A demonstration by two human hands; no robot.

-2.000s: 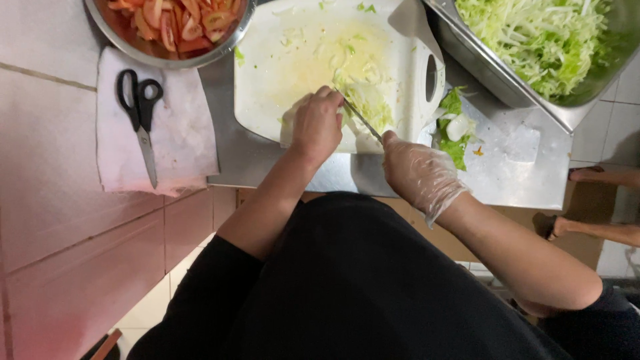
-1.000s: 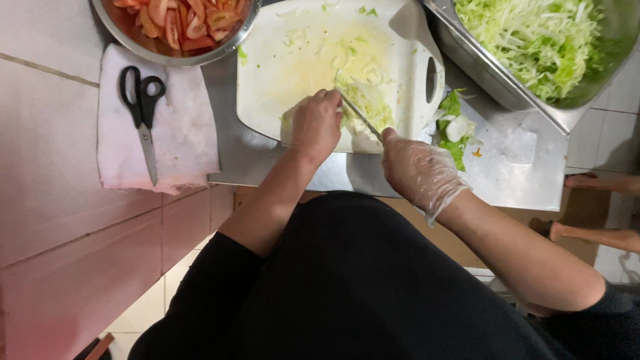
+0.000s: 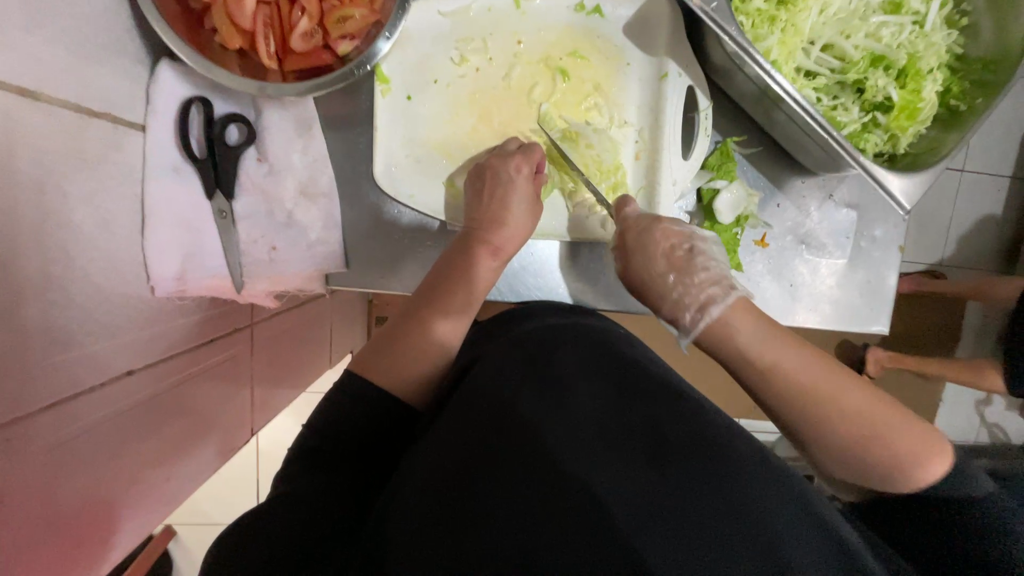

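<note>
My right hand (image 3: 668, 260), in a clear plastic glove, grips a knife (image 3: 578, 172) whose blade points up and left over shredded lettuce (image 3: 596, 156). The lettuce lies on a white plastic cutting board (image 3: 416, 104) with a handle slot at its right side. My bare left hand (image 3: 504, 192) rests with curled fingers at the left edge of the lettuce, close to the blade. Part of the lettuce shows beside and under that hand; how firmly the fingers hold it is hidden. Wet scraps are scattered over the board.
Black-handled scissors (image 3: 220, 176) lie on a white cloth (image 3: 296, 200) at left. A steel bowl (image 3: 280, 86) holds cut tomatoes. At upper right stands a steel pan (image 3: 800, 132) of shredded lettuce. Leaf trimmings (image 3: 726, 200) lie on the steel table (image 3: 868, 296). Another person's legs (image 3: 944, 372) show at right.
</note>
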